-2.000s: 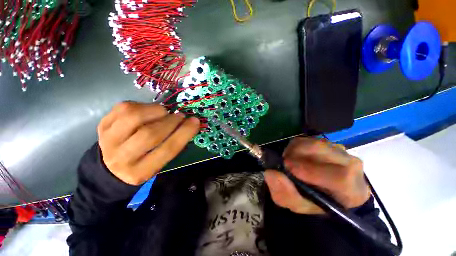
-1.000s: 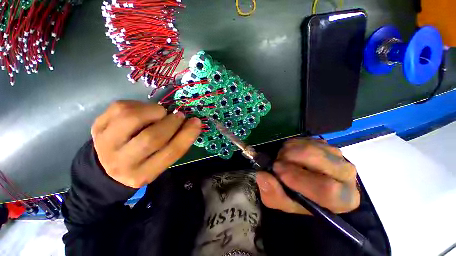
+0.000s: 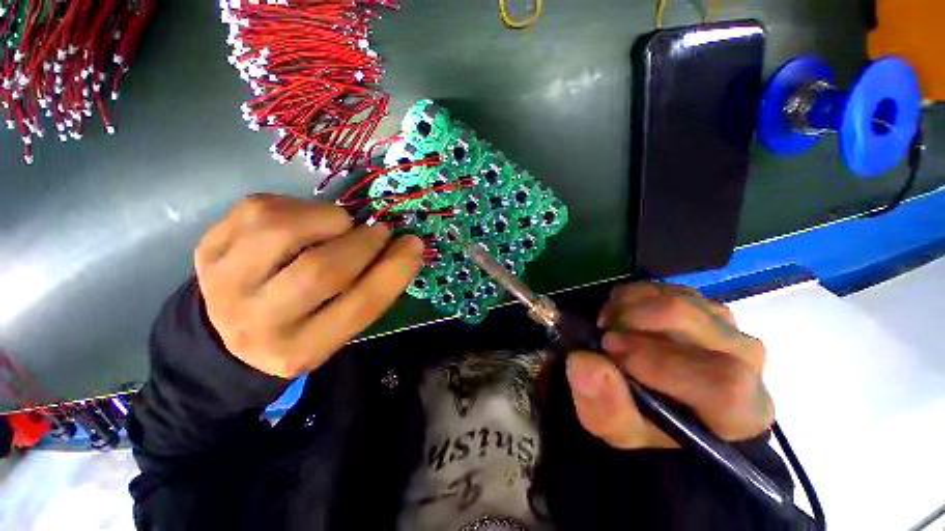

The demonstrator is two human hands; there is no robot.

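Note:
A green PCB panel (image 3: 508,207) of small round boards with dark centres lies tilted on the dark green mat. Several red lead wires (image 3: 420,197) run over its left part. My left hand (image 3: 301,285) is at the panel's lower left edge, its fingertips closed on a lead wire whose red end shows on the panel; the rest is hidden by the fingers. My right hand (image 3: 679,363) grips the black handle of the soldering iron (image 3: 518,292). The iron's tip is at the panel, just right of my left fingertips; whether it touches is unclear.
A heap of red lead wires with white ends (image 3: 306,78) lies beyond the panel. Wired PCB panels (image 3: 73,67) are at the far left. A mobile phone (image 3: 696,150), a blue solder wire reel (image 3: 879,116), a yellow rubber band (image 3: 520,15) and part of an orange box (image 3: 904,47) also show.
The iron's tip has shifted slightly over the panel, and my right hand sits a little further right. My left hand stays at the panel's edge. The view has shifted slightly.

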